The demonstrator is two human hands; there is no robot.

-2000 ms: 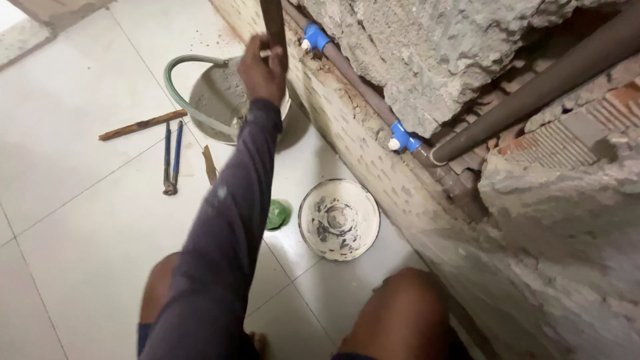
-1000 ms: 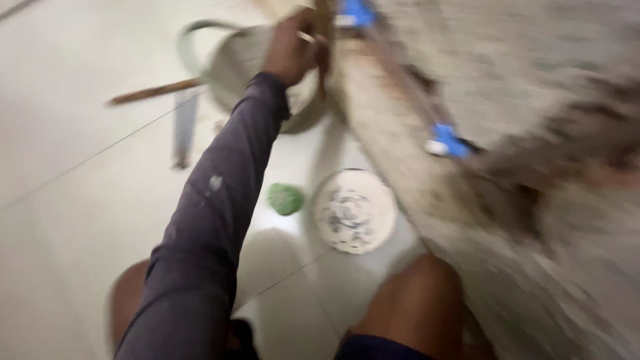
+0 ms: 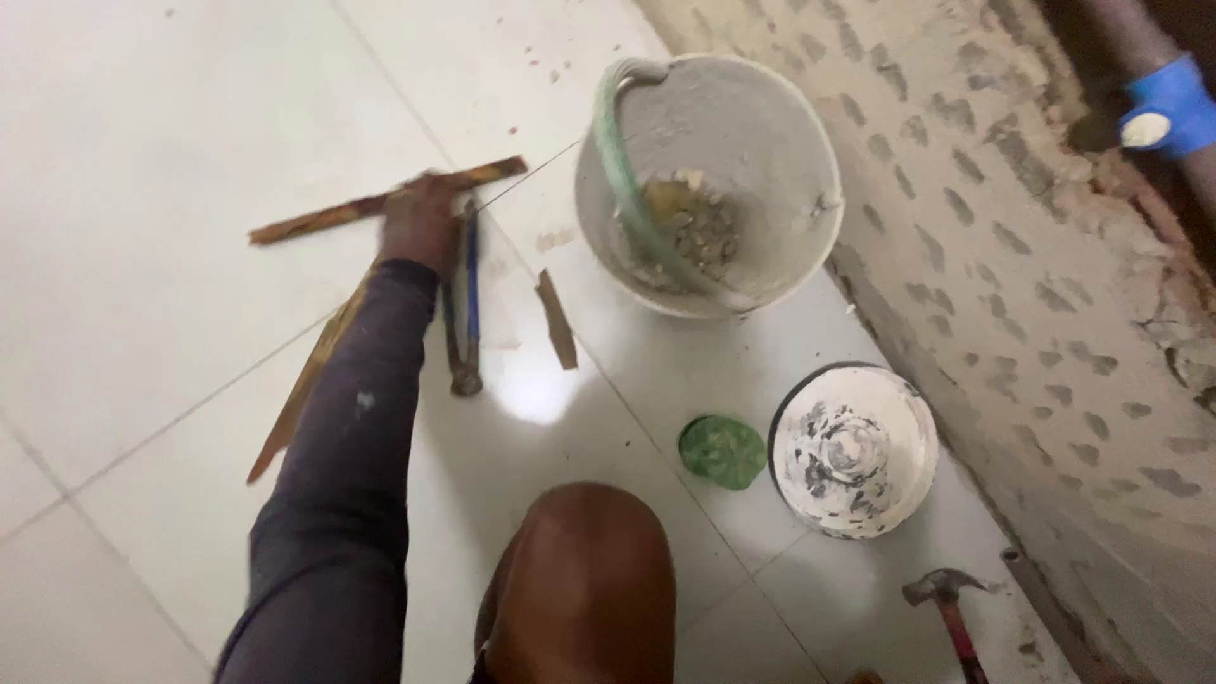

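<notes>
My left hand [image 3: 418,228], blurred, reaches down over a narrow wooden strip [image 3: 318,220] and the handle ends of a blue-handled pair of pincers [image 3: 472,285] on the tiled floor. Whether its fingers are closed on either one cannot be told. A longer wooden piece [image 3: 309,380] slants from near the hand along the left side of my dark-sleeved forearm, partly hidden by it. To the right of the hand lies a short wood splinter [image 3: 557,321]. Beyond it stands a grey bucket [image 3: 760,104] with rubble inside and a green hose-like handle [image 3: 617,152]. My right hand is out of view.
A green round object [image 3: 722,451] lies beside a round, white-smeared lid or dish [image 3: 855,451]. Near the wall's foot is a claw hammer [image 3: 950,608]. The rough plastered wall [image 3: 912,190] runs along the right, with a blue pipe fitting [image 3: 1164,109] in its broken channel. My knee [image 3: 589,570] is at the bottom.
My left hand has moved from beside the bucket and wall to the wooden strip and pincers on the left. The view has shifted, and the hammer now shows.
</notes>
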